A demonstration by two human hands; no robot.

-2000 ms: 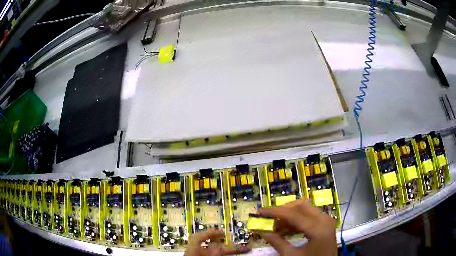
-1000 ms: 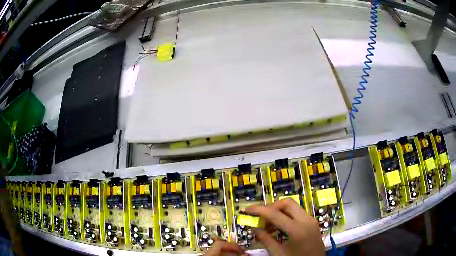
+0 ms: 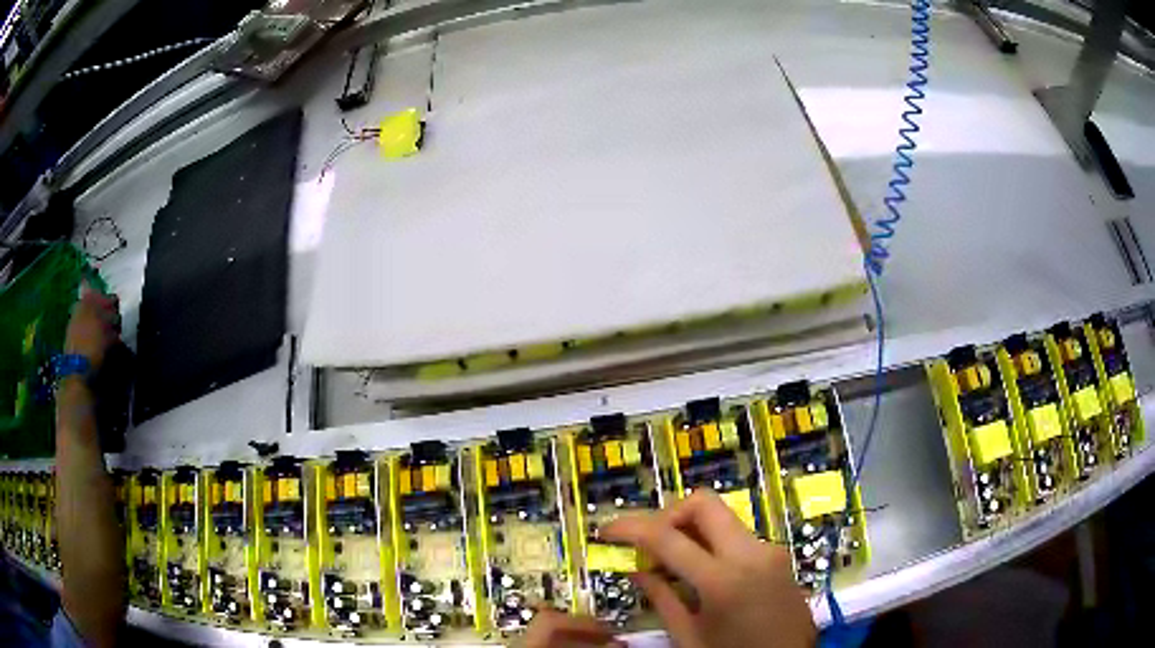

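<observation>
My right hand (image 3: 725,572) is at the front of the board row, its fingertips on a yellow transformer (image 3: 614,557) that is low over or on a circuit board (image 3: 613,485). My left hand (image 3: 566,629) is partly cut off by the bottom edge, at the near end of the same board. I cannot tell whether it grips anything. The boards to the right, such as this one (image 3: 802,437), carry yellow blocks. Those just to the left show bare middles. The transformer's leads are hidden.
A large white sheet (image 3: 570,190) lies over yellow transformers, with one loose transformer (image 3: 402,133) on top. Black sheets (image 3: 222,253) lie left. Another person's arm (image 3: 86,468) reaches to a green bin (image 3: 32,329). A blue coiled cord (image 3: 909,139) hangs at right.
My right hand has moved left and lowered the yellow transformer to the board. My left hand has dropped towards the bottom edge. Another person's arm has come in at the left, over the boards.
</observation>
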